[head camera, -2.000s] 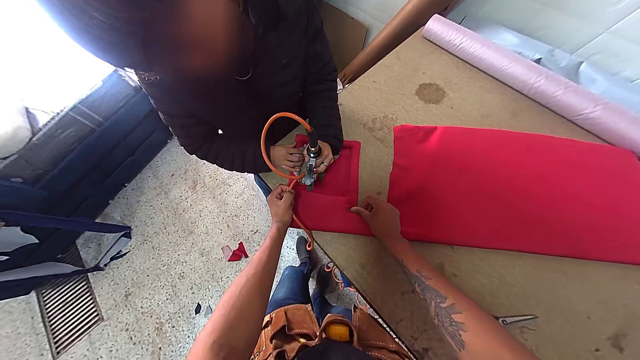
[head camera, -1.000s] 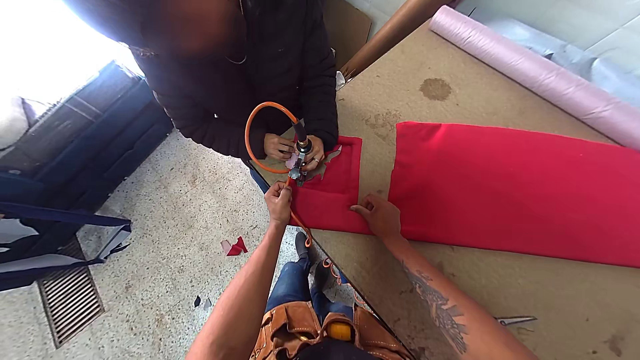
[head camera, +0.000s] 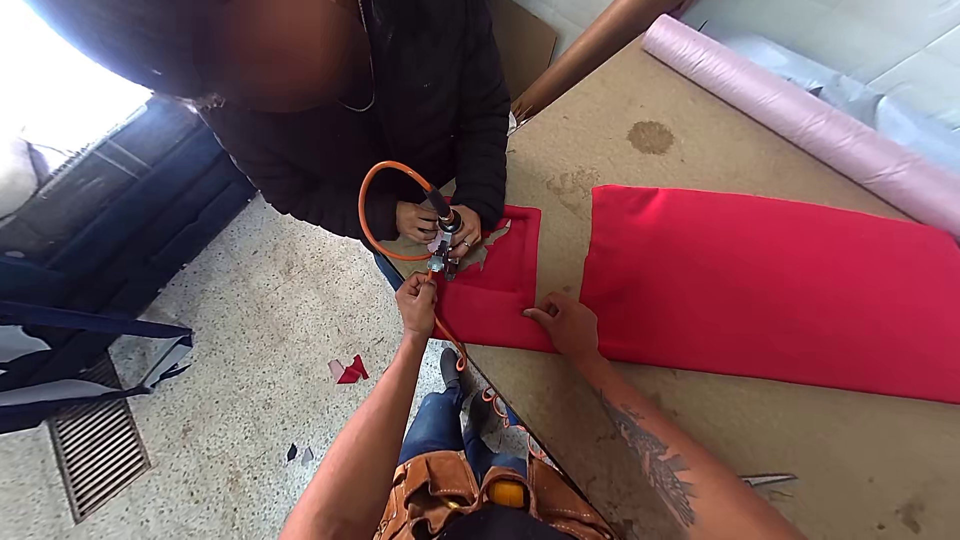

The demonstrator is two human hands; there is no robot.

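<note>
My left hand point(head camera: 417, 304) is closed at the table's corner, its fingers gripping the orange air hose point(head camera: 442, 330) just below a pneumatic tool point(head camera: 442, 251). A co-worker's two hands point(head camera: 466, 229) are around that tool, over a smaller red fabric panel point(head camera: 487, 319). An irregular opening in the panel shows the tan surface beneath. My right hand point(head camera: 571, 324) lies at the panel's right edge, thumb and forefinger pinching or pressing the cloth; which of the two is unclear. Beside it, a larger red fabric piece point(head camera: 757, 292) lies flat.
A pink material roll point(head camera: 787, 120) runs along the table's point(head camera: 720, 427) back edge. Scissors point(head camera: 769, 478) lie near my right forearm. The co-worker in a dark jacket point(head camera: 420, 82) stands across the corner. Red scraps point(head camera: 350, 370) and a drain grate point(head camera: 101, 435) are on the floor.
The co-worker's hands and the tool have shifted over the smaller panel, and a torn or cut opening has come into view there. My two hands have stayed about where they were.
</note>
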